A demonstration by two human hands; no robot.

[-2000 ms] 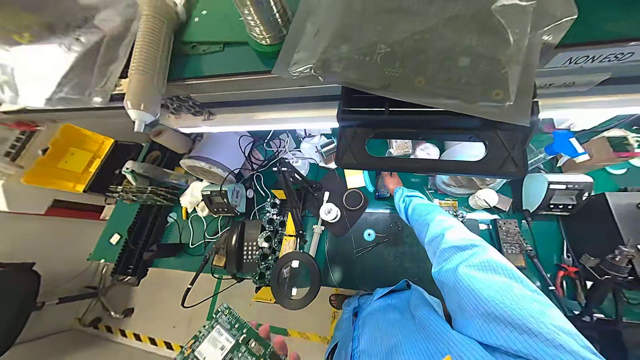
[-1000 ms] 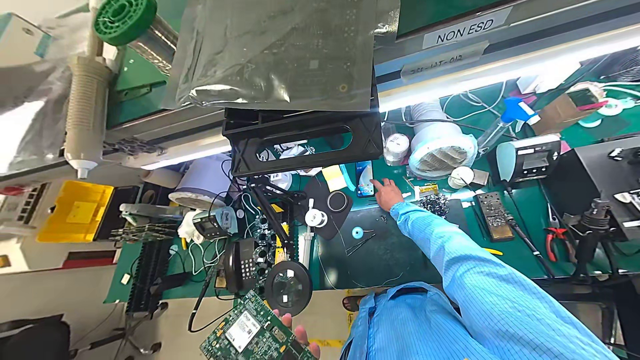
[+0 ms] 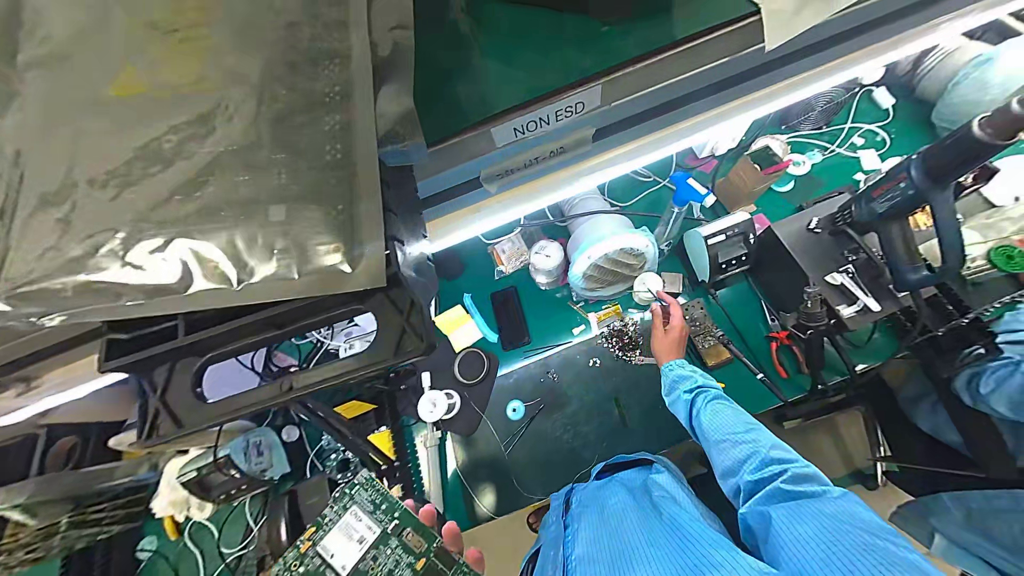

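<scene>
A green circuit board point(image 3: 400, 532) with a white-labelled part lies in my left hand point(image 3: 452, 536), whose fingertips curl round its right edge at the bottom of the view. My right hand point(image 3: 669, 330) is over the bench mat, with thumb and finger together at a thin light-tipped tool, its end at a small white round container point(image 3: 647, 288). The exact tool cannot be told. Left of that hand is a pile of small components point(image 3: 622, 339), near a yellow-labelled item point(image 3: 606, 314). A soldering iron point(image 3: 752, 370) lies to its right.
Black phone point(image 3: 510, 318), tweezers point(image 3: 524, 428) and a small blue-rimmed spool point(image 3: 515, 410) lie on the bench. A fume duct point(image 3: 612, 256) stands behind. Red-handled pliers point(image 3: 786, 352) and a heat gun point(image 3: 920, 192) are at right. A black plastic frame point(image 3: 272, 360) juts in from the left. Another person's sleeve point(image 3: 992, 376) shows far right.
My right hand has moved right along the bench, away from the phone area, to the white round container. My left hand still holds the circuit board. The view has swung right.
</scene>
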